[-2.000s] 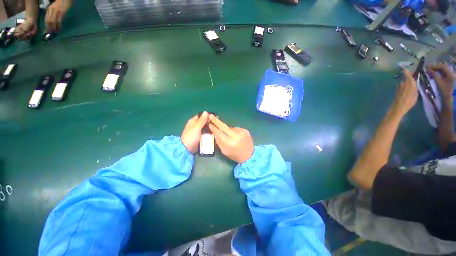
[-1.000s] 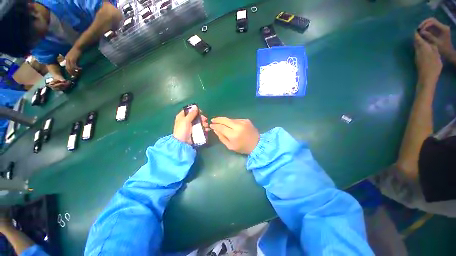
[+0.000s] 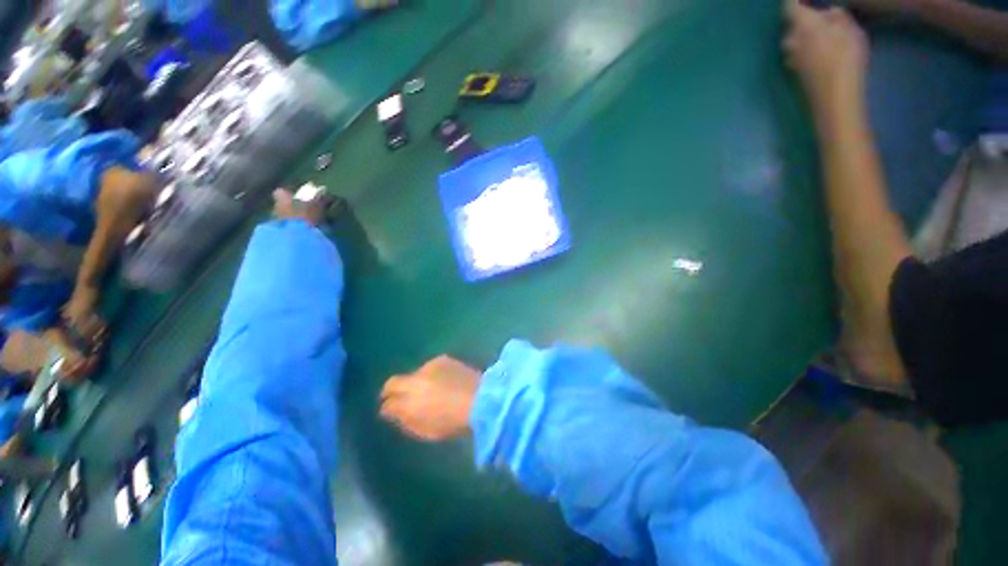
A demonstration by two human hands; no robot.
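My left hand, blurred, is stretched far forward with its fingers on a black phone with a white patch; the sleeve hides the surface beneath the arm. My right hand is above the green surface in the middle, fingers curled together; whether a small ring is between the fingertips cannot be told. The blue bin with bright white contents lies ahead of my right hand. Small pale rings lie near my left hand and beside another black phone.
A yellow-trimmed phone and a dark phone lie beyond the bin. A small white piece lies right. Several phones lie lower left. Stacked clear trays stand far left. Other people's arms are right and left.
My left hand has moved from beside my right hand to far forward left, at a phone lying there. My right hand is lower left in view. The view has turned.
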